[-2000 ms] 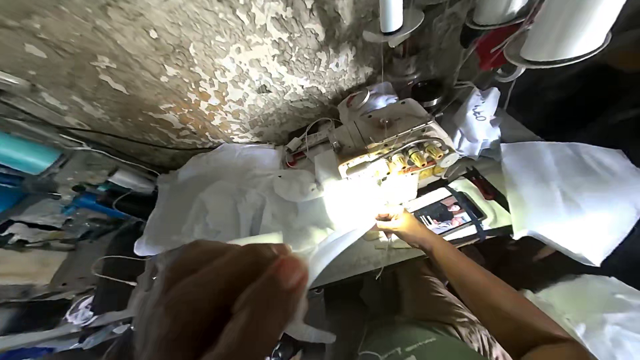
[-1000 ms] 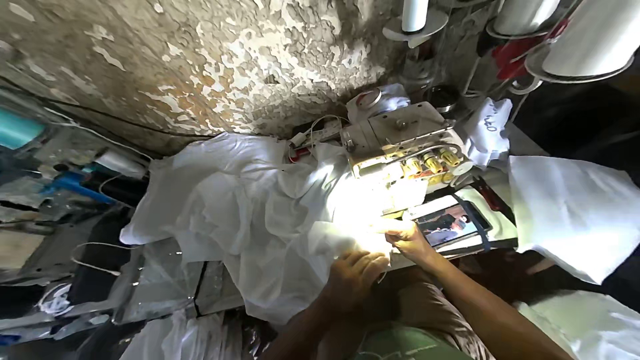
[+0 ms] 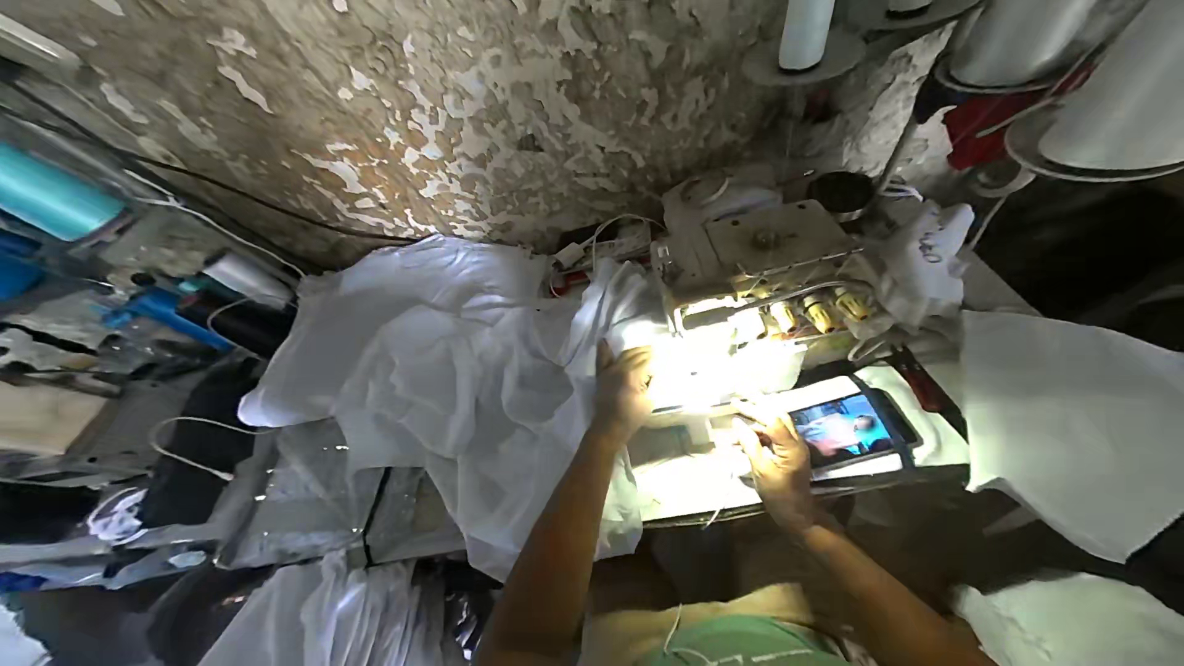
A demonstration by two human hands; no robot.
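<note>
An overlock sewing machine (image 3: 758, 245) stands against the wall, its needle area washed out by a bright lamp. Just left of that glare, my left hand (image 3: 623, 388) touches white fabric (image 3: 490, 370), which lies heaped to the left and hangs over the table's front edge. My right hand (image 3: 775, 449) is at the front of the machine, fingers bent near the lit plate; whether it pinches anything is lost in the glare. A phone (image 3: 846, 430) with a lit screen lies right beside it.
Thread cones (image 3: 1119, 102) stand on holders at upper right. Red-handled scissors or snips (image 3: 916, 377) lie behind the phone. White cloth (image 3: 1073, 425) hangs at the right. A crumpled white bag (image 3: 925, 259) sits by the machine. Another workstation with a teal thread cone (image 3: 55, 194) is at left.
My left hand, close to the camera two seconds ago and beside my right hand one second ago, has moved left and away from it. The fabric no longer lies in front of the machine's lit plate.
</note>
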